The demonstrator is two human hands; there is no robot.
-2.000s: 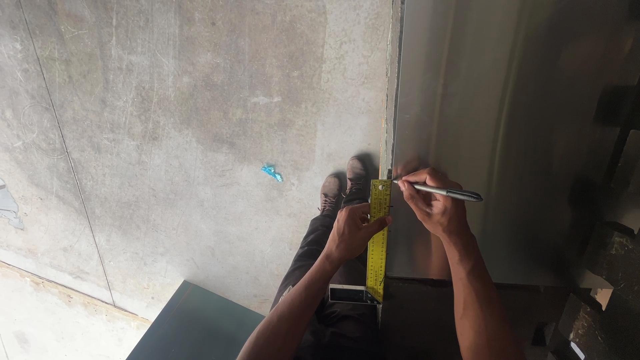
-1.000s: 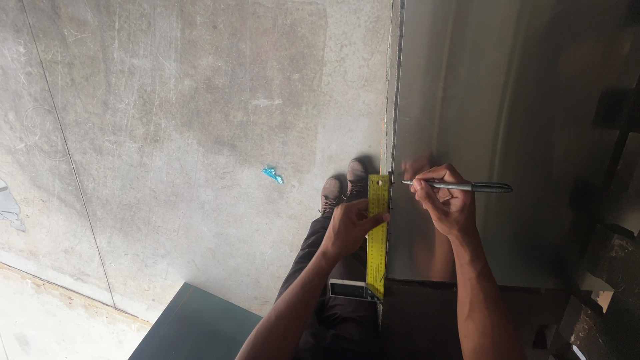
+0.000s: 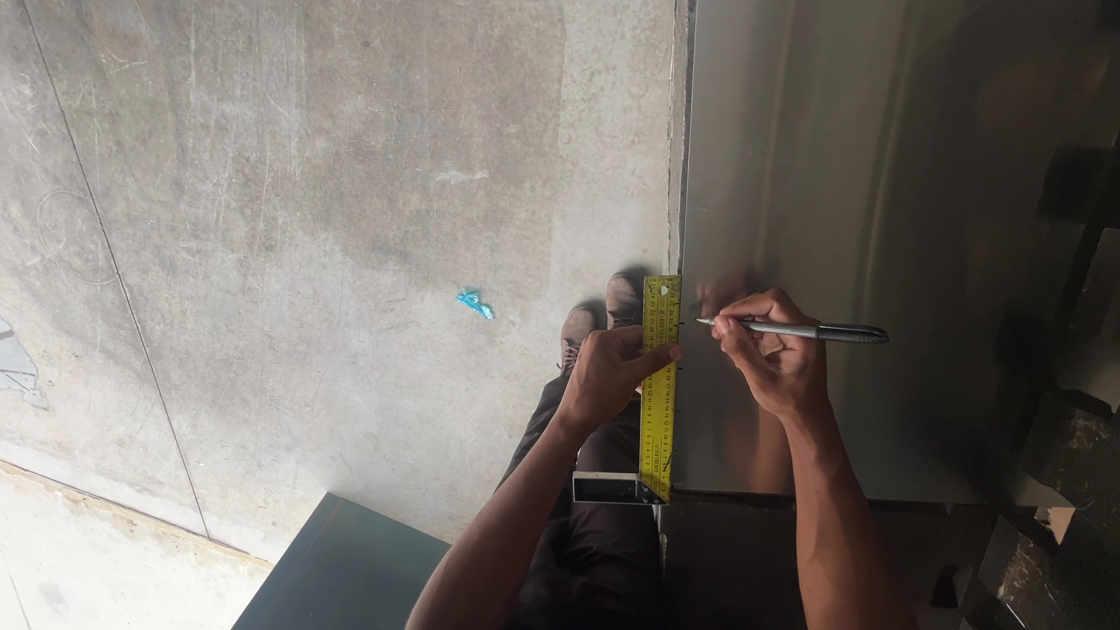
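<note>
My left hand (image 3: 617, 372) holds a yellow try square (image 3: 658, 411) by its graduated blade, with the thumb across the blade. The blade lies along the left edge of a shiny metal sheet (image 3: 840, 219), and the square's dark and silver stock (image 3: 612, 487) is at the near end, over my legs. Between the thumb and fingers of my right hand (image 3: 774, 350) is a silver and black marker pen (image 3: 801, 330). Its tip points left, just above the sheet near its edge, a little apart from the blade. Small dark marks show along the sheet's edge.
My shoes (image 3: 579, 332) stand on the concrete floor (image 3: 350, 219) left of the sheet. A crumpled blue scrap (image 3: 475, 303) lies on that floor. A dark green panel (image 3: 341, 569) is at the lower left, and dark, unclear objects (image 3: 1041, 560) are at the lower right.
Two seconds ago the pen tip was at the sheet's edge beside the blade; my right hand has since drawn it rightward, off the edge. My left hand keeps its grip on the square.
</note>
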